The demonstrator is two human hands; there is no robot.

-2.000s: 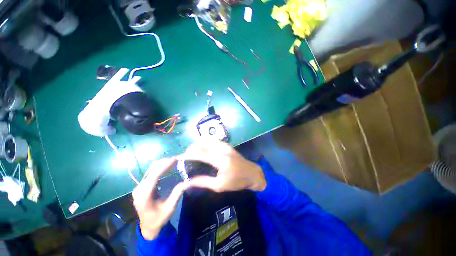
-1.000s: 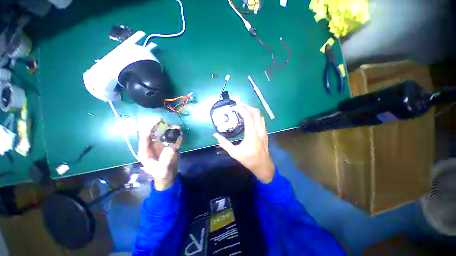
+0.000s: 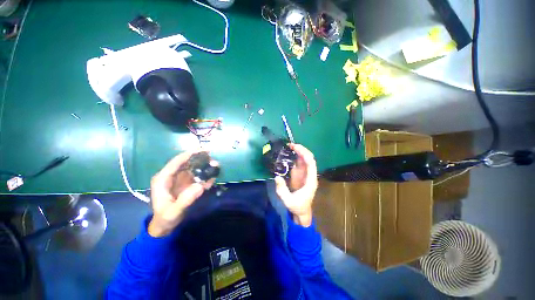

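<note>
My left hand [image 3: 175,190] holds a lens module [image 3: 202,168], a small black barrel on a board, over the mat's front edge. My right hand [image 3: 300,180] grips a rounded black camera front housing [image 3: 277,157] at its right side, near the front edge; whether it still touches the mat I cannot tell. The white camera body [image 3: 108,73] with its black ball head [image 3: 168,96] lies at the upper left. Thin red and orange wires [image 3: 205,125] come out of the ball head. A slim silver tool [image 3: 287,128] lies behind the housing, partly hidden.
A white cable [image 3: 120,152] runs down to the front edge. Side cutters [image 3: 352,130] and yellow scraps [image 3: 371,79] are at the mat's right. A black cylindrical tool [image 3: 381,169] on a cord lies across an open cardboard box [image 3: 405,217]. A round fan [image 3: 460,258] is lower right.
The view has shifted. My right hand, earlier beside the housing on the mat, now grips it, and the housing is turned. My left hand has kept the lens module, which it held one second ago.
</note>
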